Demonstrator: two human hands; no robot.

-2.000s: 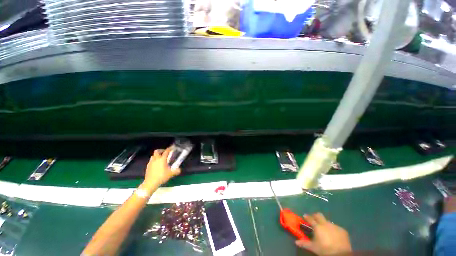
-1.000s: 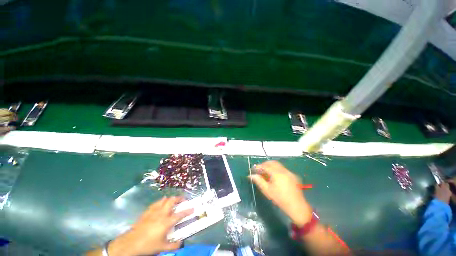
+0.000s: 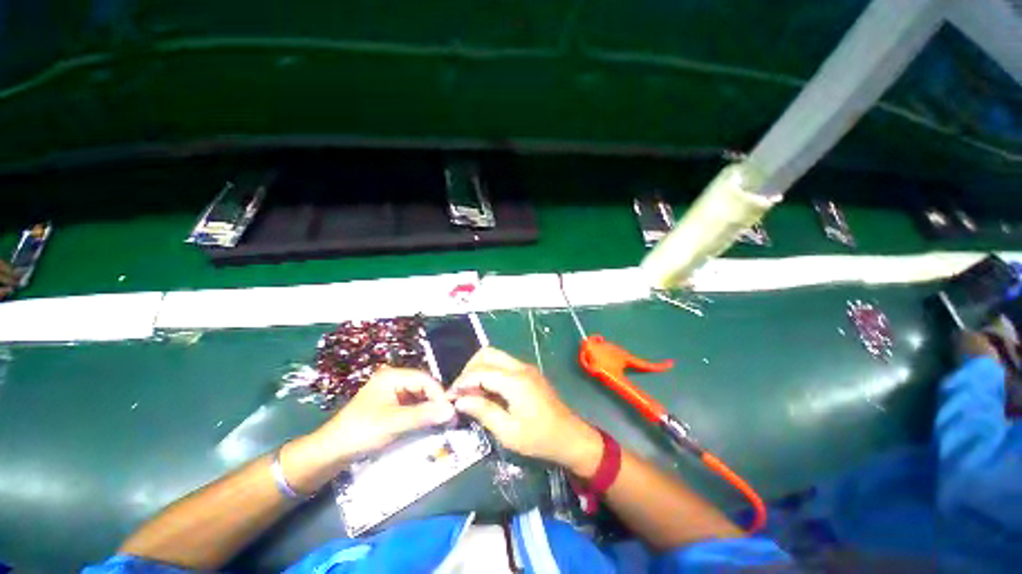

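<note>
An open phone body lies on the green mat close to me, silver-white with a small golden part showing. My left hand and my right hand meet above its upper end, fingertips pinched together. Whatever lies between the fingertips is too small to make out. Behind my hands lies the white-framed phone or screen, dark in the centre and partly covered by them. A heap of small dark red and silver components lies left of it.
The orange air blow gun lies on the mat to the right, its hose curving towards me. Beyond the white strip, several phone bodies and a black tray sit on the belt. A pale post slants down at right. A neighbour's blue sleeve is far right.
The phone body came from the belt to the mat before me. My right hand let go of the blow gun and moved left. My left hand moved from the body to meet my right.
</note>
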